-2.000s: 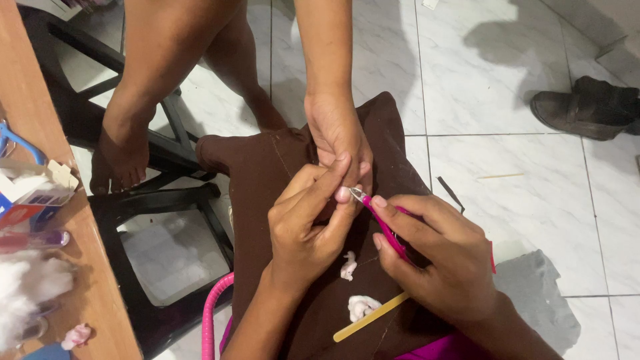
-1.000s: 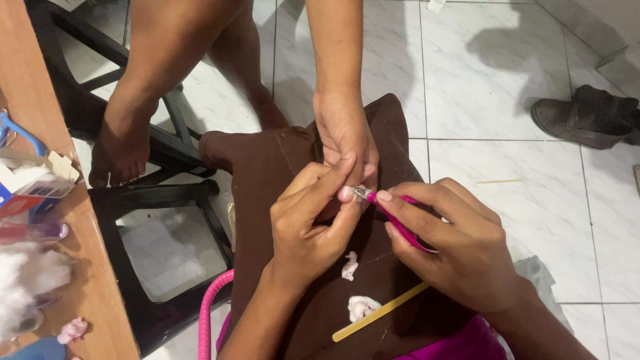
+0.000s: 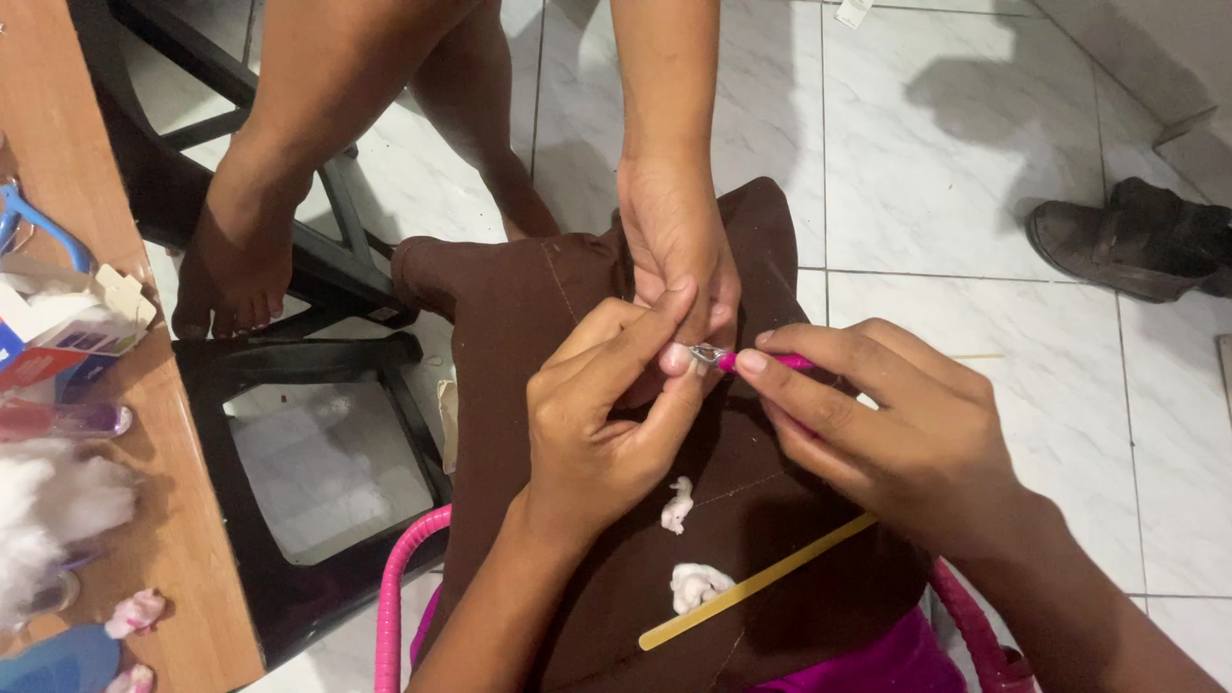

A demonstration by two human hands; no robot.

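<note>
My right hand (image 3: 866, 404) grips a pink-handled cuticle nipper (image 3: 727, 361), its metal jaws at a fingertip of another person's hand (image 3: 679, 231). That hand reaches down from the top over a brown cloth (image 3: 597, 462) on my lap. My left hand (image 3: 611, 395) pinches the same finger between its thumb and fingers, just left of the jaws. Below the hands, two white cotton wads lie on the cloth, a small one (image 3: 678, 505) and a larger one (image 3: 699, 585). A yellow nail file (image 3: 760, 579) lies slanted beside the larger wad.
At left, a wooden table (image 3: 183, 539) holds cotton (image 3: 58, 510), a nail polish bottle (image 3: 96, 420), an open box (image 3: 72, 337) and a blue-handled tool (image 3: 48, 226). A black stool (image 3: 217, 452) stands beside it, near the other person's feet. A dark shoe (image 3: 1121, 241) lies at right on the tiles.
The handle of the nipper in my right hand lies more level than two seconds ago. My left hand has stayed on the other person's finger.
</note>
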